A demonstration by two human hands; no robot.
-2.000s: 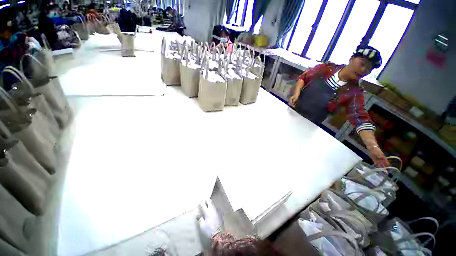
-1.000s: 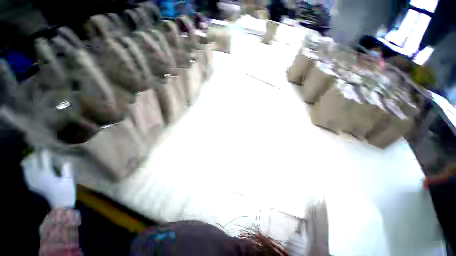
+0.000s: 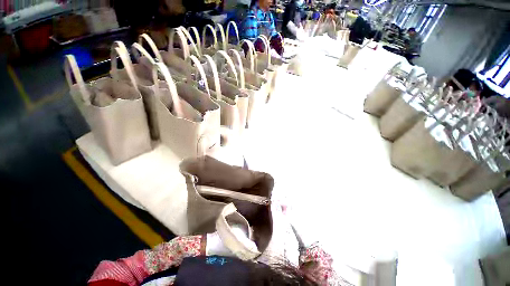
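A beige tote bag (image 3: 196, 218) stands open right in front of me, its dark inside showing. A narrow strip with small metal ends crosses its mouth. One handle loop hangs down over its near side. My left hand (image 3: 215, 244), in a white glove, is at the near left side of the bag by that handle and appears to hold it; the fingertips are hidden. My right hand (image 3: 284, 240), also white-gloved, is at the bag's right side. It blends into the bright table, so its finger shape is unclear.
Tote bags with raised handles (image 3: 184, 125) stand in rows along the left of the white table (image 3: 335, 167). White-stuffed bags (image 3: 430, 151) line the right. A flat beige piece (image 3: 383, 275) lies at the bottom right. A yellow floor line runs left; people are behind.
The view has swung left. My left hand has moved from the table's left edge to the bag now in front of me. This bag stands apart from the row.
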